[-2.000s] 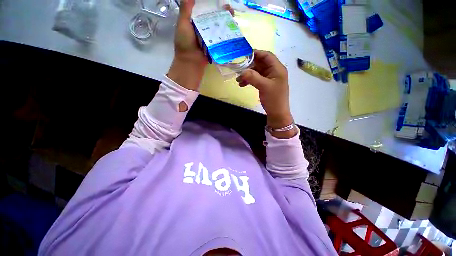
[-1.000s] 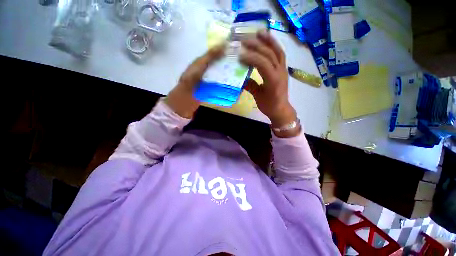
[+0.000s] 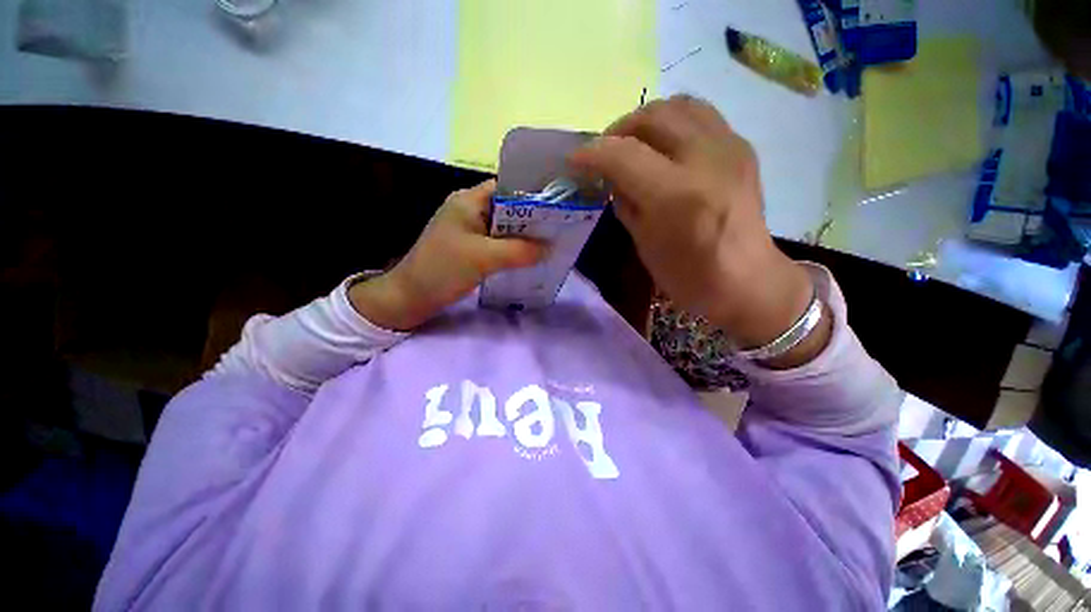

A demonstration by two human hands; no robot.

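Note:
A white and blue retail box (image 3: 526,269) is upright near my chest at the table's edge, its top end open with a grey-white flap raised. My left hand (image 3: 461,257) grips the box's body from the side, thumb across its face. A white cable (image 3: 558,189) shows inside the open end. My right hand (image 3: 700,197) is at the opening, its fingertips at the cable and the box's right edge; whether they pinch the cable or a flap cannot be told.
A yellow sheet (image 3: 556,72) lies on the white table behind the box. To the right are a yellow-green packet (image 3: 775,60), another yellow sheet (image 3: 919,114), blue and white cartons (image 3: 879,30) and a carton stack (image 3: 1023,155). A clear plastic bag (image 3: 72,30) lies far left.
The box has moved down towards my chest and turned, with its open end now up. My right hand has moved from the box's side to its opening. The view has shifted.

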